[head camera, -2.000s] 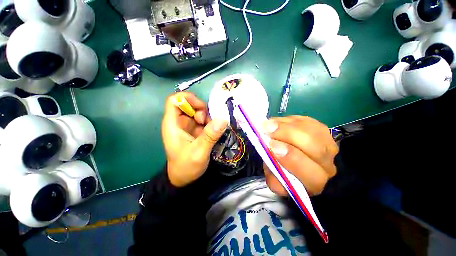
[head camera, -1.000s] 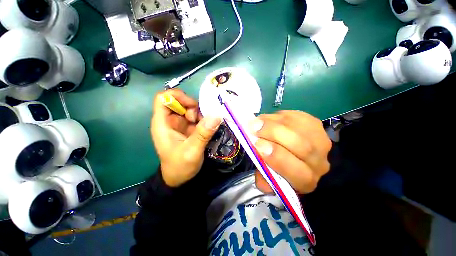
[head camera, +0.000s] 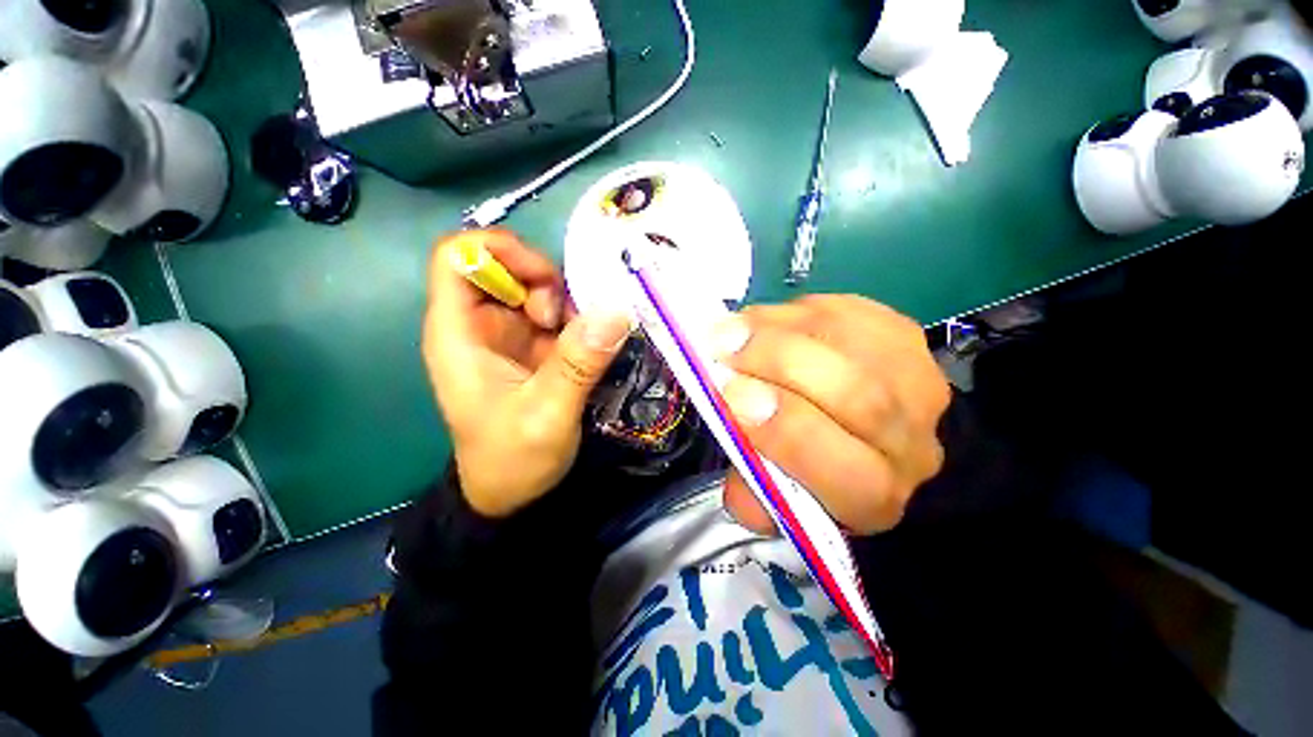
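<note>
My left hand (head camera: 511, 374) holds the white camera base (head camera: 706, 216) by its left edge with the thumb, and also has a yellow cap (head camera: 493, 274) between its fingers. The base shows a round hole with wires near its top and a small dark slot below. A dark inner head assembly (head camera: 641, 410) with red and yellow wires hangs below the base. My right hand (head camera: 835, 410) grips the long adhesive tube (head camera: 785, 504) with red and blue stripes. The tube's tip touches or nearly touches the base's face, left of the slot. The fingers partly hide the base's lower edge.
White cameras stand stacked at the left (head camera: 87, 403) and at the right (head camera: 1224, 159). A screw feeder (head camera: 461, 87) stands at the back, with a white cable (head camera: 605, 137) beside it. A screwdriver (head camera: 808, 216), white shell (head camera: 910, 36) and paper scrap (head camera: 953, 94) lie behind my right hand.
The view has shifted a little. Over the two seconds, the tube's tip has moved left across the base's face, and the dark strip seen across the base no longer shows. Both hands keep their grips.
</note>
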